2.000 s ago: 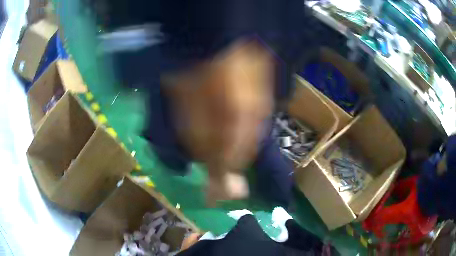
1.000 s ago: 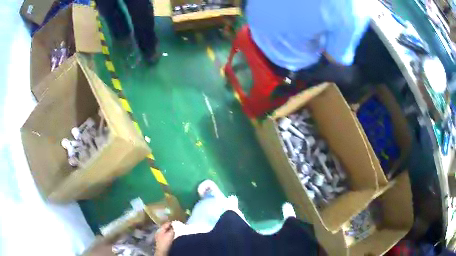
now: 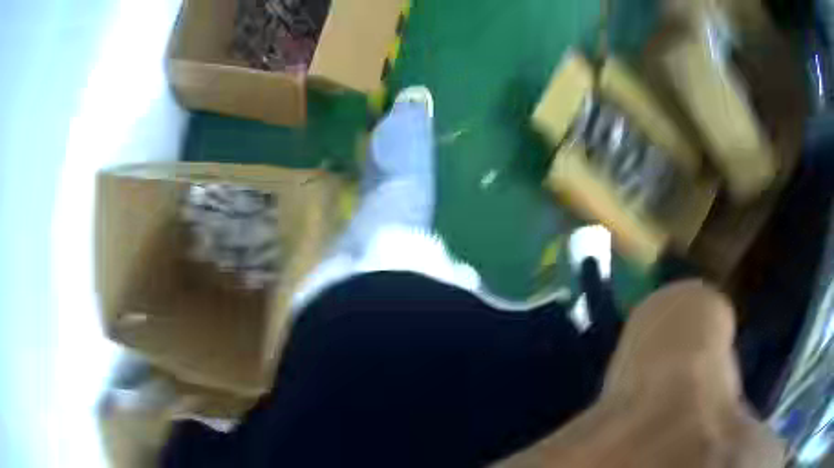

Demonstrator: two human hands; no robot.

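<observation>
An open brown carton (image 3: 137, 292) stands at the left, with a heap of blurred grey plastic parts (image 3: 233, 224) inside. At the lower left, a blurred tan shape that looks like my left hand (image 3: 137, 425) is beside a dark sleeve. A pale grey thing (image 3: 133, 375) is just above it; I cannot tell whether it is held. A large, blurred, skin-coloured shape at the lower right looks like my right hand and forearm (image 3: 672, 352). Its fingers cannot be made out, nor whether it holds anything.
Another carton (image 3: 238, 91) with dark parts is at the upper left. A smaller carton (image 3: 599, 196) with grey parts is at the right, beside more cardboard (image 3: 718, 101). My legs and feet are on the green floor (image 3: 494, 101), with yellow-black marking by the left cartons.
The view has swung left and down, bringing the left cartons nearer the middle. The red stool and the person in light blue are out of view. A large skin-coloured shape has entered lower right.
</observation>
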